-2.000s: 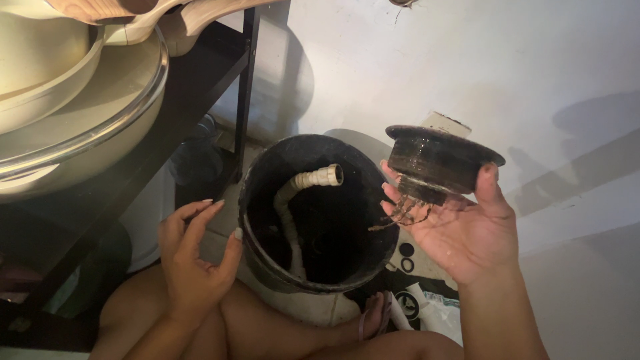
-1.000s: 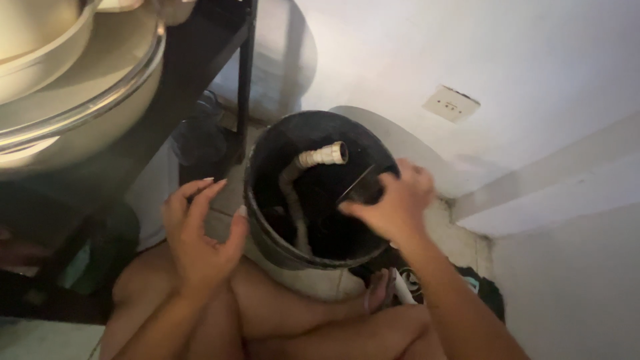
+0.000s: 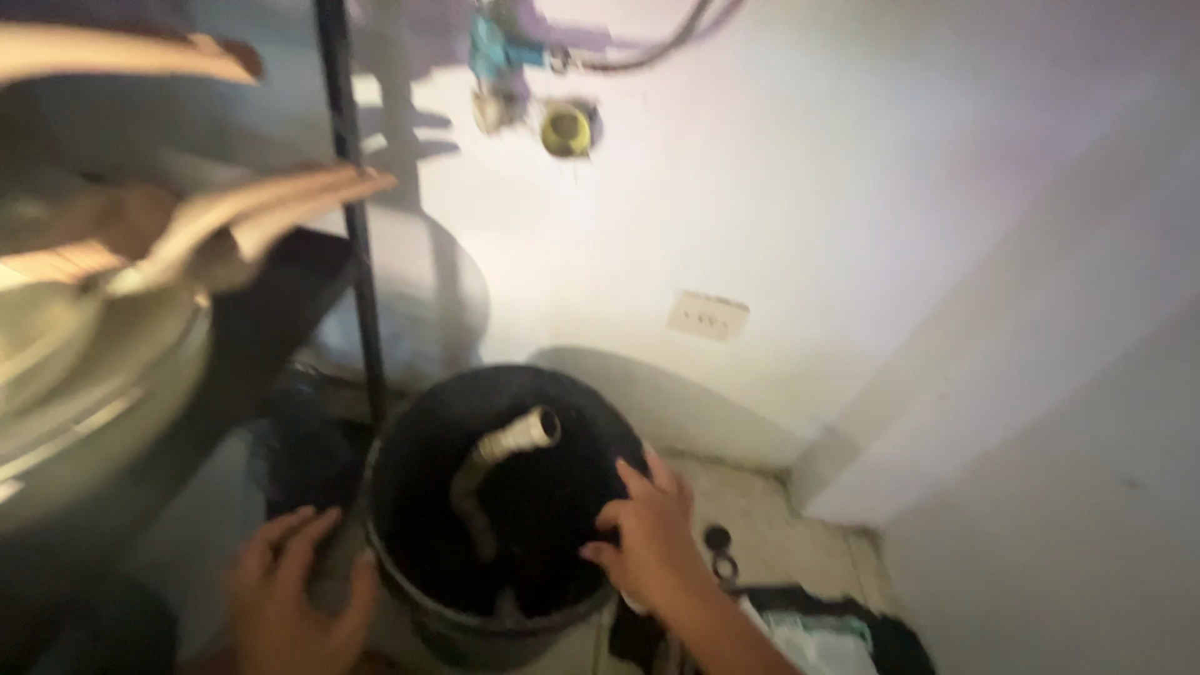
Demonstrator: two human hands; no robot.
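A black plastic bucket [image 3: 389, 548] stands on the floor between my hands. Inside it a whitish flexible drain hose [image 3: 511, 441] rises from the dark bottom, its open end up. My right hand [image 3: 652, 525] is over the bucket's right rim, fingers spread, with nothing visible in it. Left of the bucket, my left hand [image 3: 300, 591] is held up with its fingers apart, holding nothing. The dark bottom of the bucket hides whatever else lies there.
A dark rack [image 3: 356, 216] with pale basins [image 3: 103, 403] and wooden utensils [image 3: 281, 202] is at left. The wall carries an outlet plate [image 3: 708, 316], a yellow-rimmed pipe opening [image 3: 566, 129] and a teal valve [image 3: 497, 47]. Black rings [image 3: 720, 553] and a dark bag [image 3: 834, 623] lie on the floor at right.
Two seconds ago my right hand held a dark flanged drain part; it is now out of that hand, which has lowered to the bucket's rim. The view has tilted up.
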